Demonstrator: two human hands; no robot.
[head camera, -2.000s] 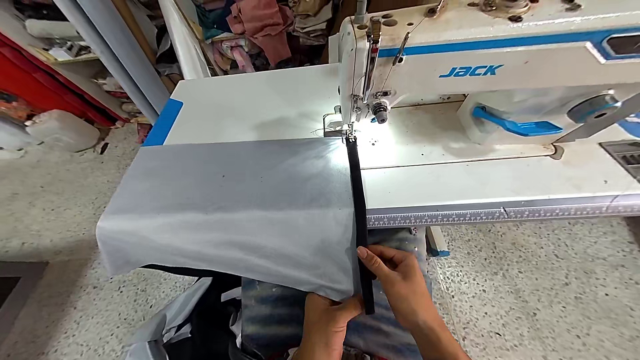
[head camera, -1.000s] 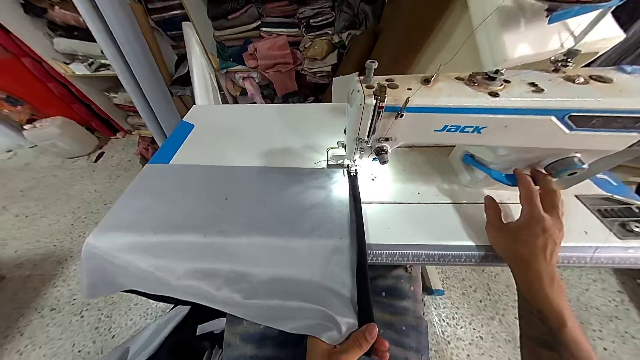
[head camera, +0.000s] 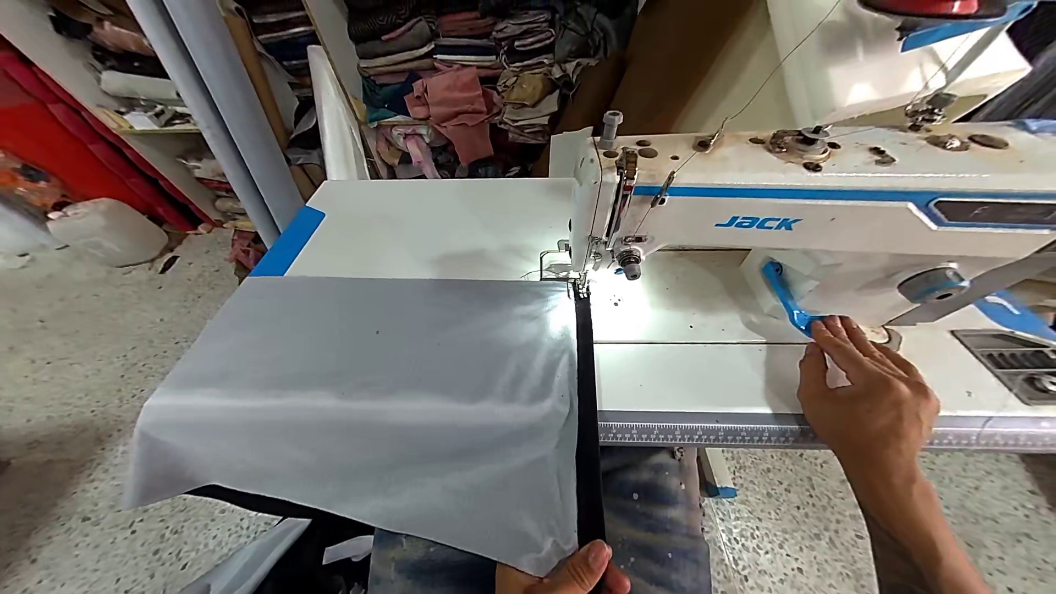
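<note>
A grey fabric panel (head camera: 355, 388) with a black strip (head camera: 586, 396) along its right edge lies on the bed of a white Jack sewing machine (head camera: 825, 186). The strip's far end is at the presser foot (head camera: 580, 287), under the lit needle area. At the bottom of the view my left hand (head camera: 577, 571) pinches the near corner of panel and strip between thumb and fingers. My right hand (head camera: 870, 392) has its fingertips on the lower end of the blue reverse-feed lever (head camera: 788, 299), pressing it downward. Part of my left hand is cut off by the frame edge.
A measuring scale (head camera: 701, 434) runs along the table's front edge. Behind stand shelves of folded clothes (head camera: 462, 107). Grey rolls (head camera: 219, 115) lean at the back left, and a plastic jug (head camera: 110, 232) is on the floor. A control panel (head camera: 1011, 363) sits at the right.
My right hand has left the black strip and moved right to the blue lever, whose free end is now lower. My left hand still holds the near end of the fabric. The view has shifted.
</note>
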